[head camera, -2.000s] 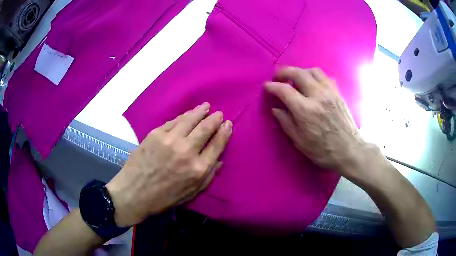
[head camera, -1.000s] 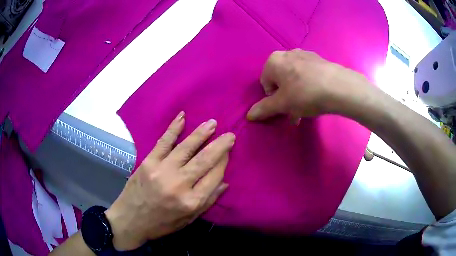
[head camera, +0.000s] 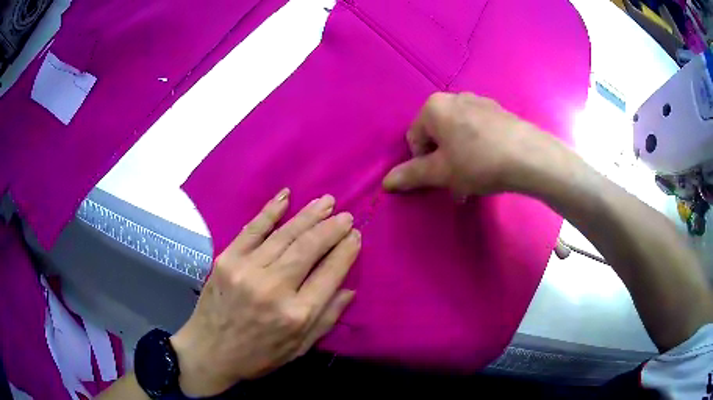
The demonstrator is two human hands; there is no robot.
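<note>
A large magenta front panel (head camera: 297, 117) with a curved right edge and seam lines lies across the table and reaches over its front edge. My left hand (head camera: 274, 289) lies palm down on its lower left part, fingers pointing up toward the diagonal seam. My right hand (head camera: 461, 148) is on the panel at that seam, fingers curled, thumb pointing left. Its fingertips seem to pinch the fabric at the seam; whether a small tool is inside the hand cannot be told. Small puckers show along the seam between the hands.
Another magenta cut panel (head camera: 117, 101) with a white paper label (head camera: 64, 87) lies at left. The white sewing machine head (head camera: 676, 117) is at right beside bright glare. A tape scale (head camera: 145, 238) runs along the curved front edge. Magenta and white pieces (head camera: 70, 336) lie lower left.
My right hand went from flat, spread fingers to a curled grip at the seam, its forearm swinging across the panel. My left hand stays on the fabric, slightly lower. A thin cord end now shows at right.
</note>
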